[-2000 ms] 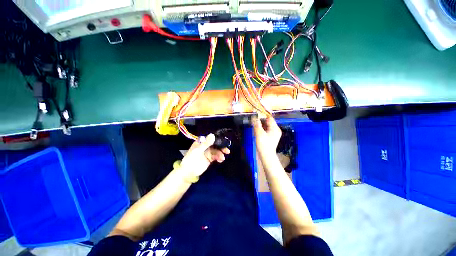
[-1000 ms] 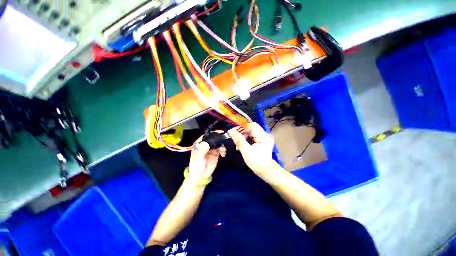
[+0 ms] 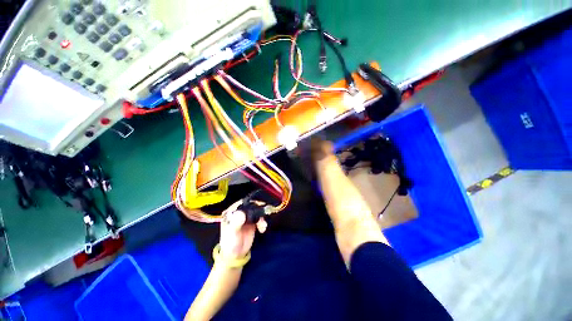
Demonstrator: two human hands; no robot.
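Note:
My left hand [image 3: 237, 233] holds a black cable assembly [image 3: 252, 211] below the bench edge. Coloured test leads [image 3: 216, 125] hang from the tester [image 3: 119, 56] and loop to both sides of the black piece, with a lead end joined at its right side. My right hand [image 3: 315, 153] is blurred, just below the orange strip [image 3: 270, 133] near its pale connectors; what its fingers do cannot be made out. A yellow lump [image 3: 204, 188] is at the strip's left end and a black rounded piece [image 3: 381, 94] at its right end.
A dark cable pile [image 3: 59, 182] lies on the green bench [image 3: 147, 178] at left. A blue bin [image 3: 448, 207] below the bench holds cardboard and black cables. Other blue bins stand at lower left [image 3: 119, 288] and right [image 3: 533, 119]. Loose cables lie behind the strip.
My right hand has left the black piece and moved up and right to the strip's edge. A lead now loops to the piece's right side. My left hand still holds it. The view has shifted and tilted.

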